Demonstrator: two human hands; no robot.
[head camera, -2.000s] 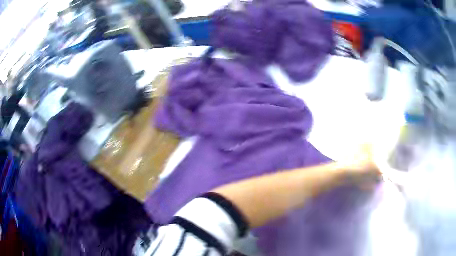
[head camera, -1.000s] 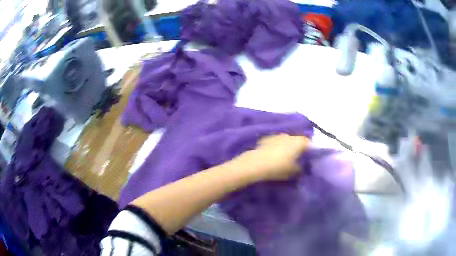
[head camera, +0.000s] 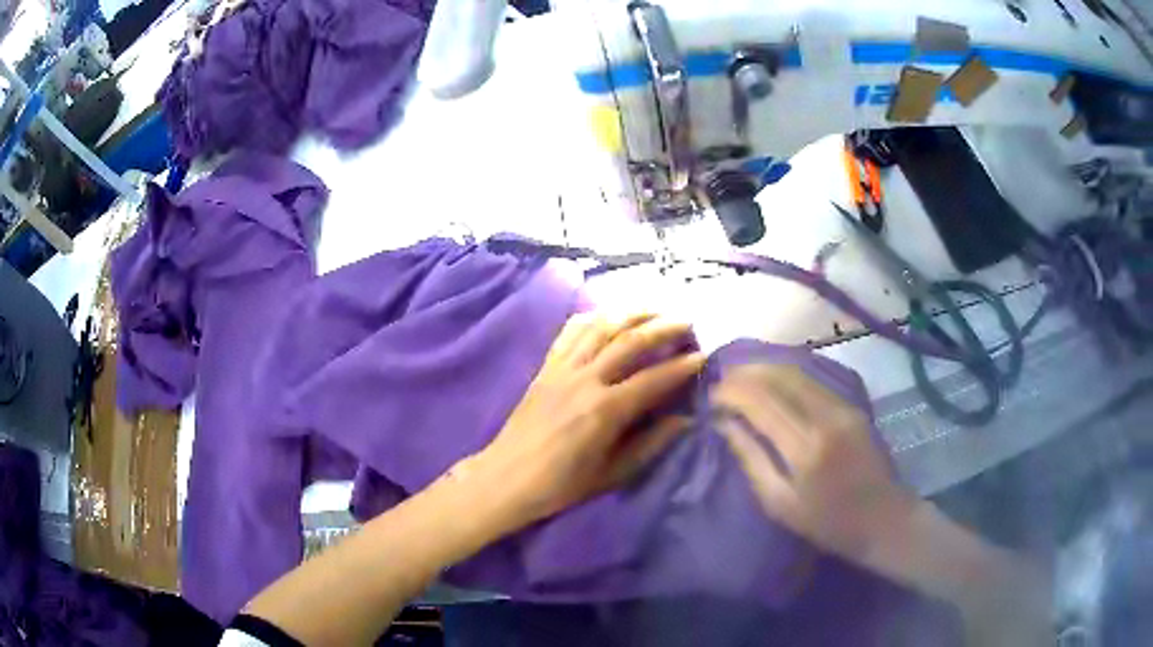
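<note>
A wide purple garment piece (head camera: 417, 341) lies draped over the table in front of the needle area. My left hand (head camera: 594, 411) lies on it, palm down, with its fingertips at the cloth's gathered edge. My right hand (head camera: 809, 449), slightly blurred, pinches the bunched cloth just beside my left fingers. A narrow purple strip (head camera: 835, 297) runs from the needle area to the right. The presser foot and needle area (head camera: 664, 240) is below the left end of the white sewing machine head (head camera: 809, 82). The exact finger grip is partly hidden by cloth.
Green-handled scissors (head camera: 967, 360), orange-handled snips (head camera: 864, 177) and a black flat object (head camera: 955, 202) lie right of the needle. A crumpled purple bundle (head camera: 297, 70) is at the back left, near a white lamp (head camera: 462, 44). Brown tape-covered cardboard (head camera: 127, 468) is at left.
The view has turned right, showing the machine head and scissors. My left hand has come closer to the needle area, and my right hand is now clearly visible beside it on the cloth.
</note>
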